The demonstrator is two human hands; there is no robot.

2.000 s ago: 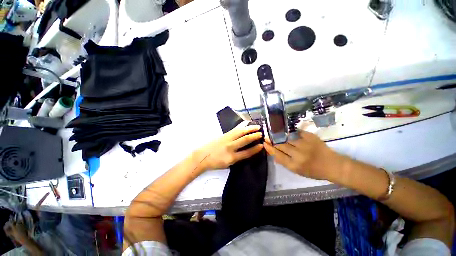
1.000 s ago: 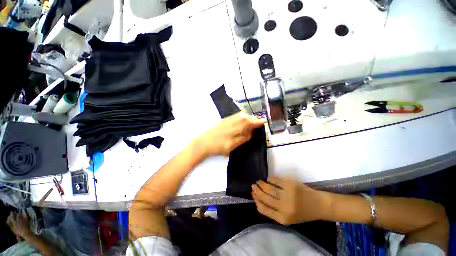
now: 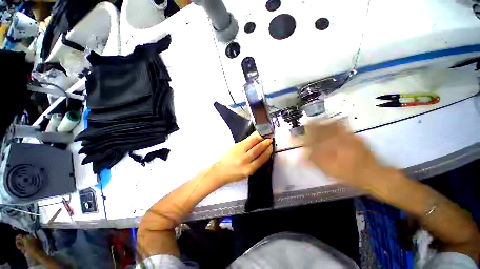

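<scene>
A black cut piece [image 3: 261, 184] lies under the needle area of the white sewing machine head [image 3: 337, 42] and runs down over the table's front edge. Its pointed upper end shows left of the shiny metal take-up cover [image 3: 258, 107]. My left hand [image 3: 246, 157] presses on the piece with its fingertips close to the needle area, which they and the cover hide. My right hand [image 3: 337, 152] is blurred, off the cloth, right of the needle and just below the thread tension assembly [image 3: 311, 101]. Whether it holds anything cannot be told.
A thick stack of black cut pieces [image 3: 123, 100] lies left, with small black scraps [image 3: 150, 155] below it. Thread snips [image 3: 408, 100] lie right. A grey motor housing [image 3: 39, 173], a switch box [image 3: 88, 200] and thread cones [image 3: 68, 121] are far left. Another person's hand [image 3: 26, 244] shows lower left.
My right hand has left the lower end of the cloth and moved up and right. My left hand stays on the cloth near the needle. The view has shifted a little.
</scene>
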